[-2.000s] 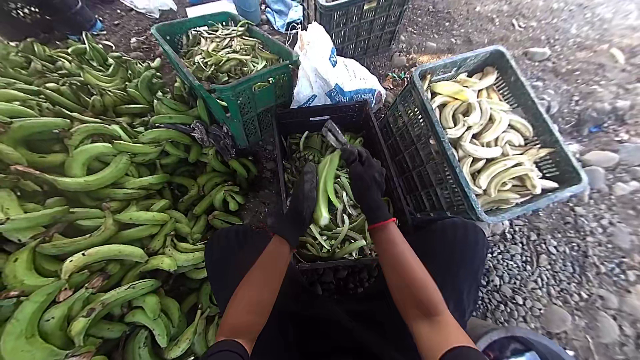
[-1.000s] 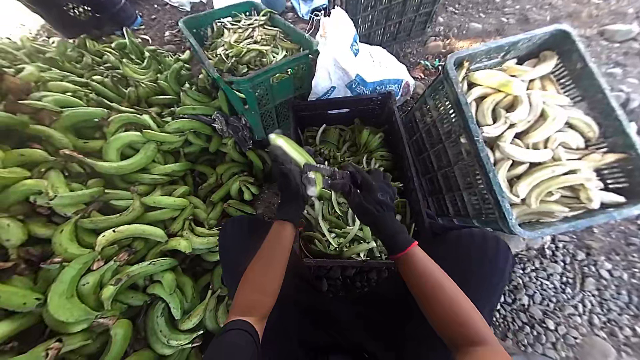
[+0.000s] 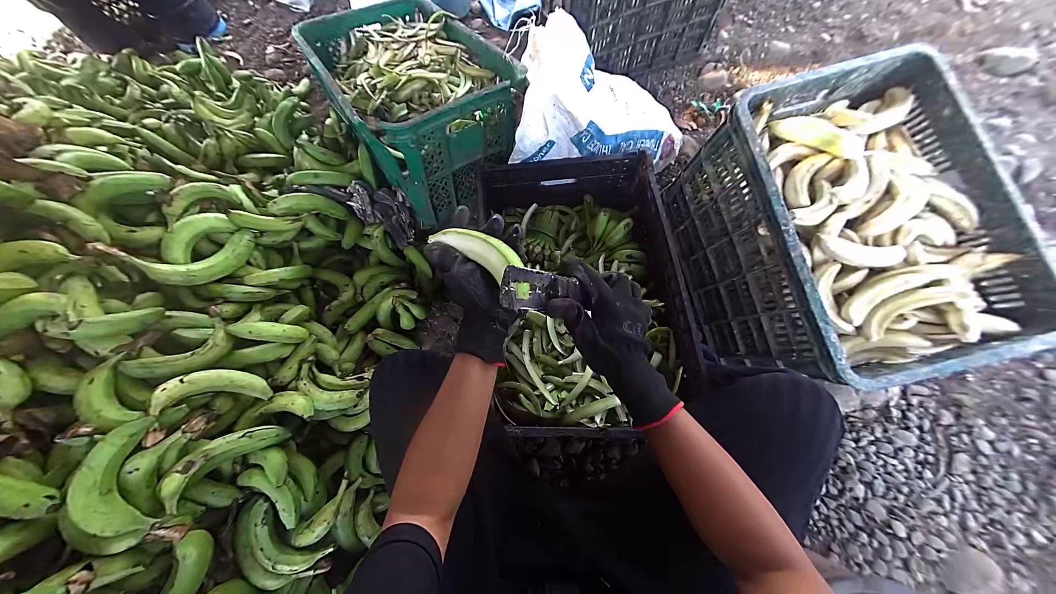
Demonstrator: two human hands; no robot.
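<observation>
My left hand (image 3: 474, 289), in a black glove, is closed around a partly peeled green plantain (image 3: 480, 250) whose pale flesh shows along one side. Gripped in my gloved right hand (image 3: 609, 322) is a dark, flat-headed hand peeler (image 3: 528, 289), its head against the lower end of the plantain. Its blade cannot be made out. Both hands are above a black plastic crate (image 3: 652, 214) that stands between my knees and holds green peel strips (image 3: 569, 388).
Unpeeled green plantains (image 3: 206, 384) form a large pile at left. A green crate (image 3: 421, 132) of peels and a white sack (image 3: 577, 107) stand ahead. At right, a tilted dark crate (image 3: 726, 247) holds peeled plantains (image 3: 899, 206). Gravel (image 3: 907, 487) lies at lower right.
Two seconds ago the plantain was low over the black crate, showing mostly green; now it is higher, across my left palm, with more pale flesh showing. My right hand still has the tool.
</observation>
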